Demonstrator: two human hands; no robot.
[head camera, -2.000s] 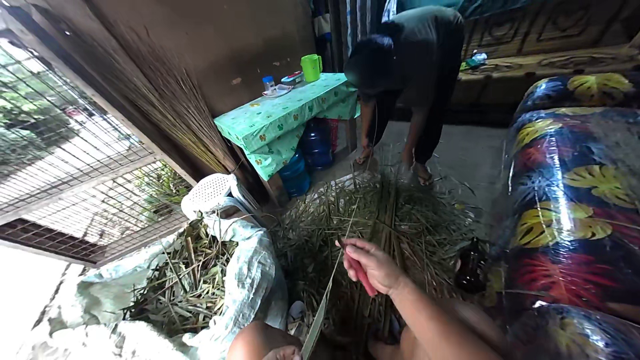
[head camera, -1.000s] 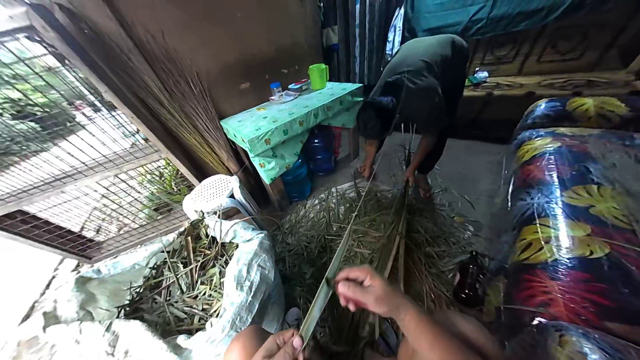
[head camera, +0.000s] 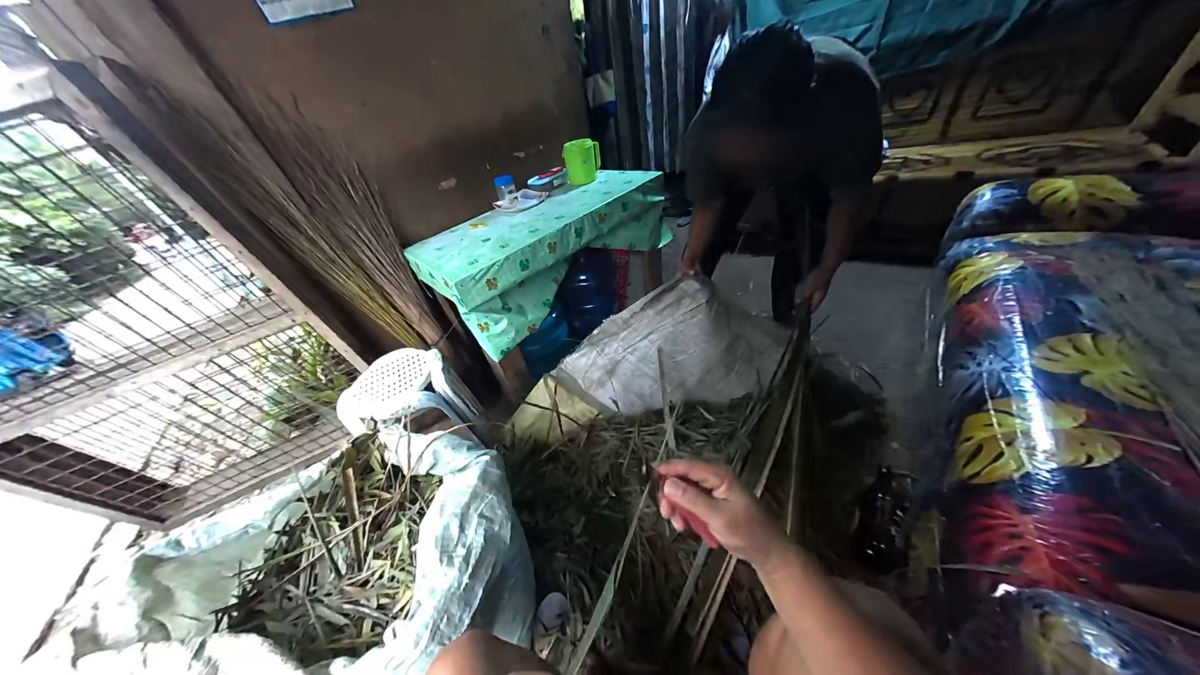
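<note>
My right hand (head camera: 717, 511) is closed around a red-handled tool (head camera: 696, 525); its working end is too small to make out. Beside that hand, a long narrow palm-leaf strip (head camera: 609, 591) slants down to the bottom edge. My left hand is not visible. Below and around lies a heap of cut leaves (head camera: 581, 506), with longer leaf strips (head camera: 783, 422) standing out of it. Across the heap a person (head camera: 787, 141) bends over, one hand lifting the edge of a whitish woven sack (head camera: 694, 347), the other at the tops of the long strips.
An open woven sack (head camera: 473, 525) of leaf scraps (head camera: 347, 553) sits at the left, by a white plastic stool (head camera: 389, 384). Behind are a cloth-covered table (head camera: 534, 239) and upright bundled sticks (head camera: 328, 216). A plastic-wrapped floral cushion (head camera: 1041, 375) is at right; a dark bottle (head camera: 881, 516) stands nearby.
The other person has raised the whitish sack's edge beside the heap. My left hand, seen at the strip's lower end one second ago, has gone out of view.
</note>
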